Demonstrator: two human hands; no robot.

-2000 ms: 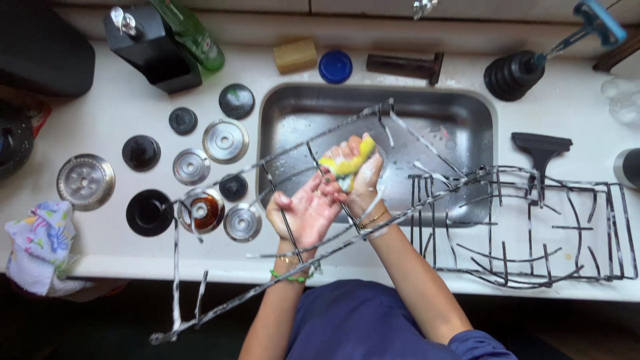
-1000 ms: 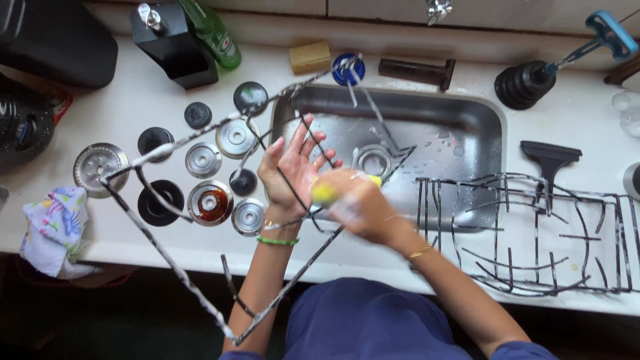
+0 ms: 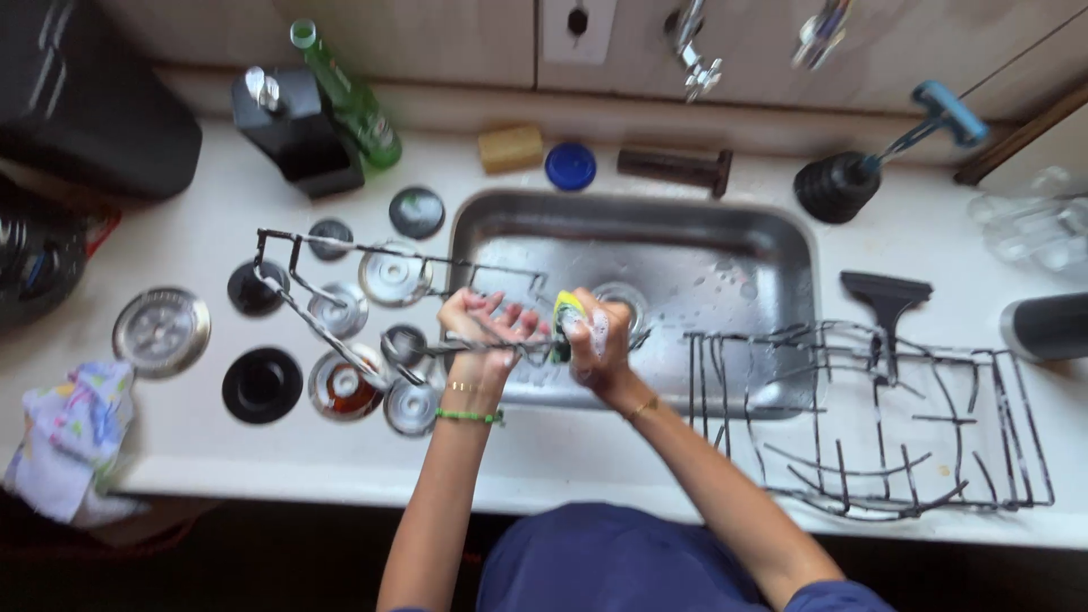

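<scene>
A soapy black wire stove grate [image 3: 327, 336] is held up over the sink's left side and the burner parts. My left hand [image 3: 489, 327] supports it, palm up, its fingers partly curled around a bar. My right hand [image 3: 602, 340] grips a yellow and green sponge [image 3: 568, 313] with white suds, pressed on the grate's bars. Below lies the stainless steel sink [image 3: 705, 246] with its drain [image 3: 622, 299]. More wire grates [image 3: 880, 425] rest across the sink's right edge and the counter. Burner caps and rings, among them a black cap [image 3: 262, 385], stand on the left.
Behind the sink are a sponge block [image 3: 510, 149], a blue lid [image 3: 570, 166] and a dark brush-like tool [image 3: 671, 167]. A green bottle [image 3: 361, 115] and black dispenser [image 3: 297, 127] stand left; a plunger [image 3: 837, 187] and squeegee [image 3: 886, 297] right. A cloth [image 3: 76, 433] overhangs the front edge.
The held grate has turned from a wide, open frame to a nearly edge-on view. My right hand, with the sponge, has moved away from my left palm to the bars on its right.
</scene>
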